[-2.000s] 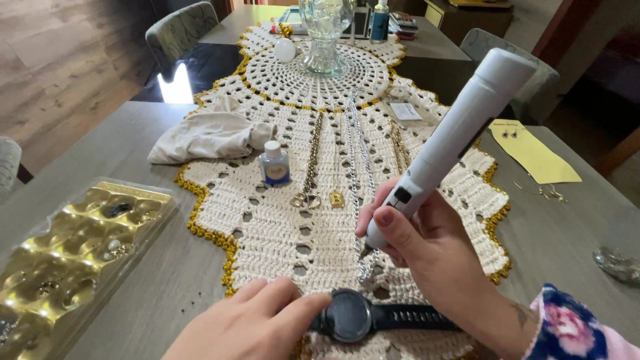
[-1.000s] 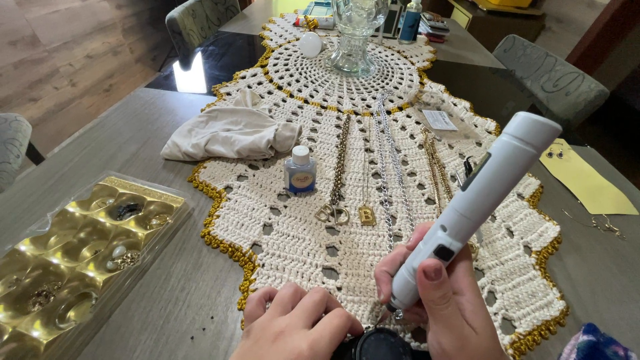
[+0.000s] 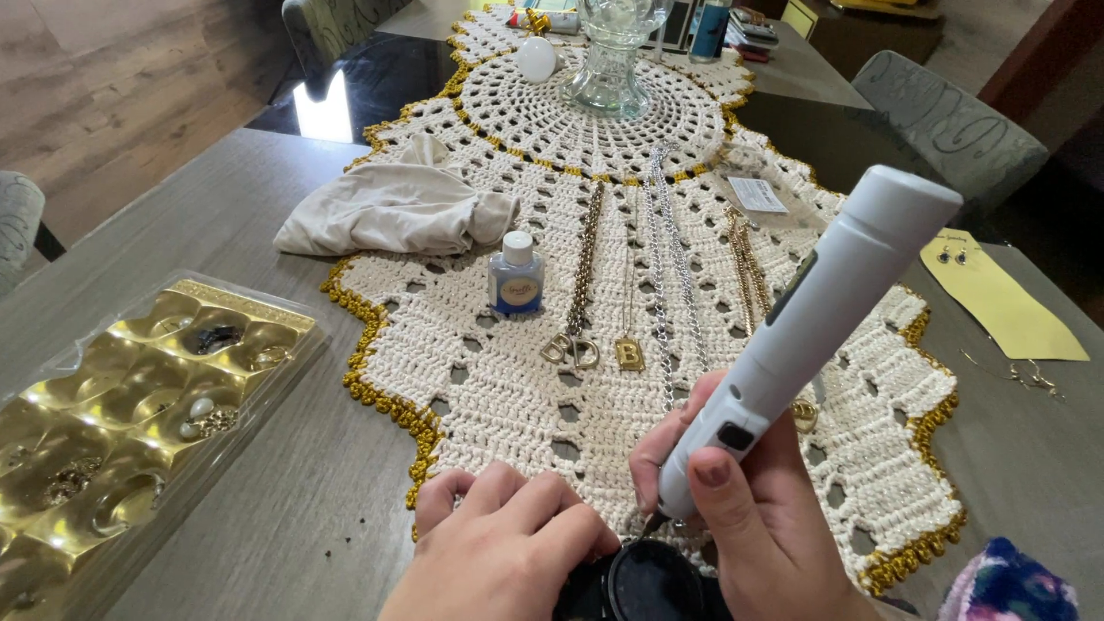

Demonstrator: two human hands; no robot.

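My right hand grips a thick white pen-shaped electric tool, tilted up to the right. Its dark narrow tip points down at the edge of a black wristwatch at the bottom. My left hand rests palm down, its fingertips at the watch's left side; whether it grips the strap is hidden. Beyond the hands, a small bottle with blue liquid stands on the crocheted runner. Right of it lie a chain with letter pendants, a thin chain with a square pendant and silver chains.
A gold tray in clear plastic holds jewelry at left. A beige cloth lies behind the bottle. A glass vase and a light bulb are farther back. At right lie a yellow card with earrings and loose earring pieces.
The watch, lying across between my hands with its face in view two seconds ago, now shows a dark round surface at the bottom edge. The white tool stays in my right hand. The view has shifted.
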